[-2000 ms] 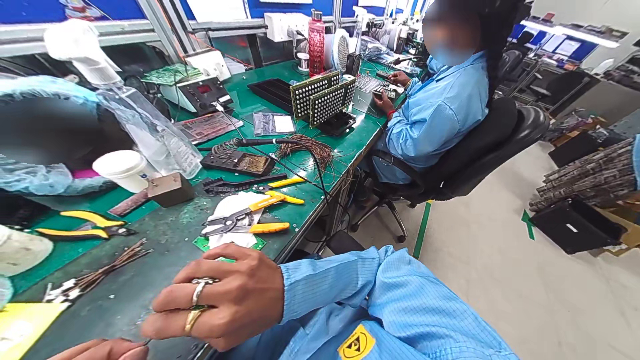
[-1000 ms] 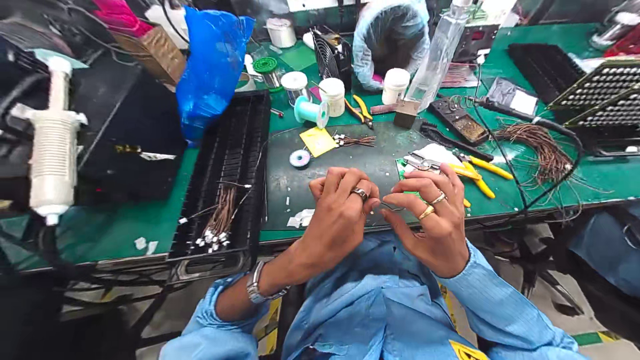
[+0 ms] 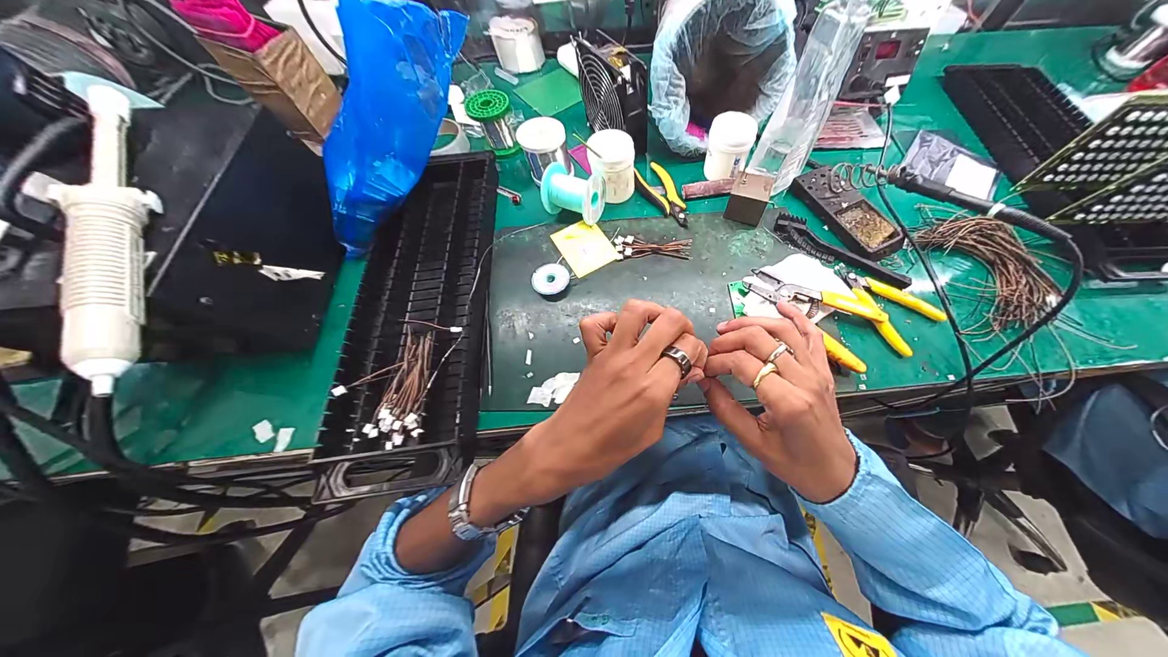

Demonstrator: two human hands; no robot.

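Note:
My left hand [image 3: 630, 392] and my right hand [image 3: 780, 392] meet fingertip to fingertip over the front edge of a dark work mat [image 3: 630, 319]. Anything between the fingertips is too small or hidden to tell. Yellow-handled pliers and cutters [image 3: 867, 310] lie just beyond my right hand on white material. Past my left hand are a small spool [image 3: 550, 280], a yellow paper [image 3: 584, 248] and a bunch of brown wires with white connectors [image 3: 652, 247]. More such wires [image 3: 406, 383] rest in a black slotted tray [image 3: 420, 246] on the left.
A soldering iron [image 3: 949, 192] with its cable lies at the right, near a bundle of brown wires [image 3: 995, 265]. White jars [image 3: 613, 164], a teal spool [image 3: 572, 193] and a small fan [image 3: 602, 91] stand at the back. A person with a hair cover [image 3: 675, 82] is beyond them. A blue bag [image 3: 388, 119] stands left.
The view has swung left and down from the seated co-worker to the bench since two seconds ago. Over the last second both hands have stayed close together at the mat's front edge.

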